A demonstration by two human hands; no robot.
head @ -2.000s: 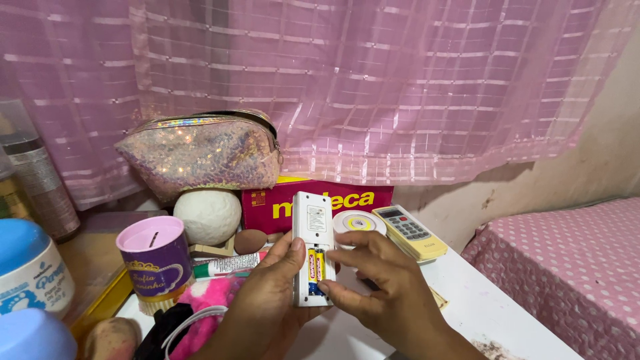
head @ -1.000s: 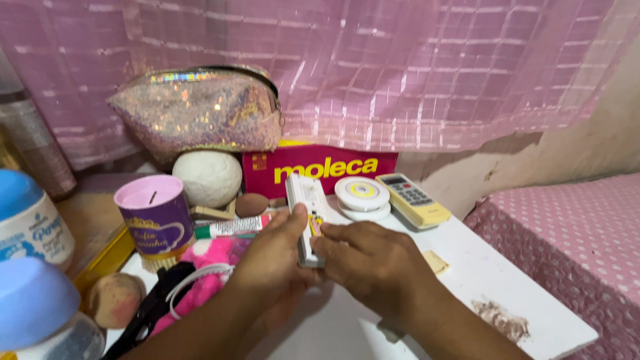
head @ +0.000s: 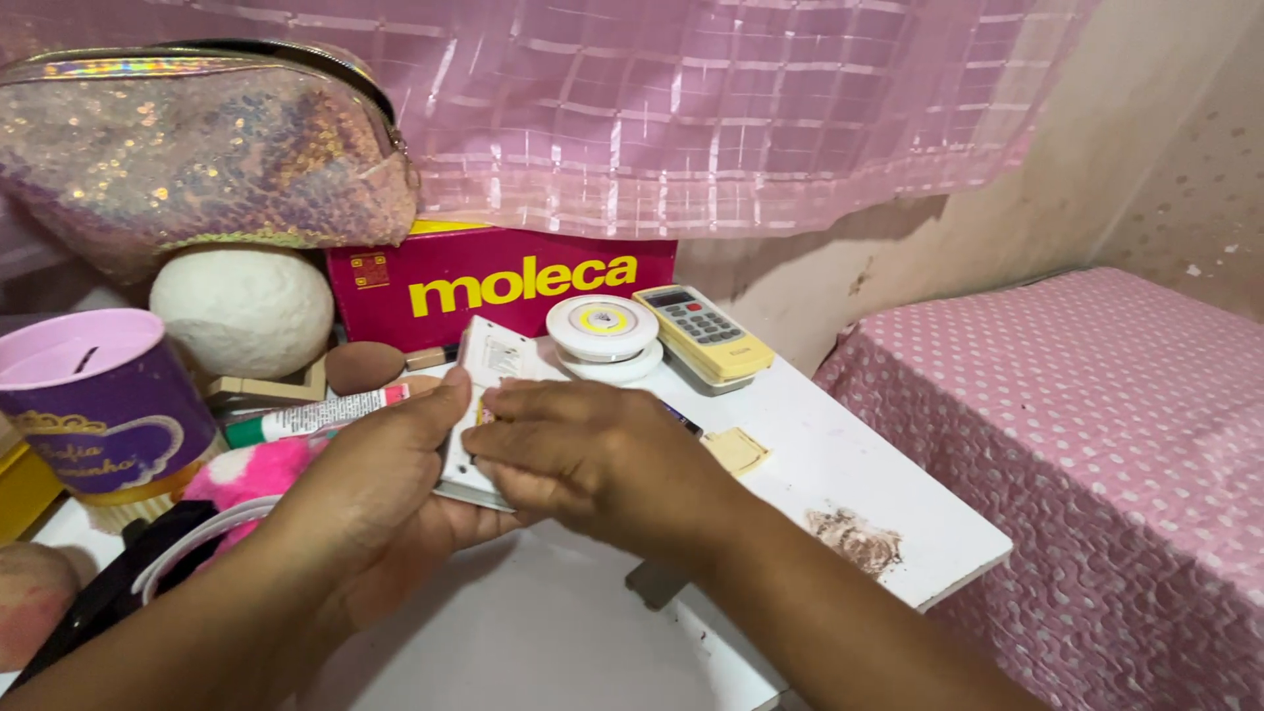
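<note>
My left hand (head: 395, 474) grips a white handheld device (head: 499, 355), probably a remote control, with its back turned up and the battery compartment facing me. The fingers of my right hand (head: 583, 454) press over the compartment; a bit of a yellow battery (head: 483, 412) shows beside the fingertips, and the rest is covered. Beyond the right hand lie a dark battery-like thing (head: 681, 419) and a small cream plastic piece (head: 736, 451) on the white table (head: 849, 464). Under the right wrist is a grey object (head: 655, 585), partly hidden.
A yellow remote control (head: 703, 331) and round white containers (head: 602, 328) stand before a magenta box (head: 513, 281). To the left are a sequined pouch (head: 207, 148), a white ball-like thing (head: 242, 311), a green-capped tube (head: 316, 415) and a purple coin tin (head: 99, 405). A pink-covered bed (head: 1066, 395) adjoins at right.
Two seconds ago yellow batteries showed plainly in the open compartment; now my right fingers cover most of it. The device has been tilted between then and now. The view has moved closer.
</note>
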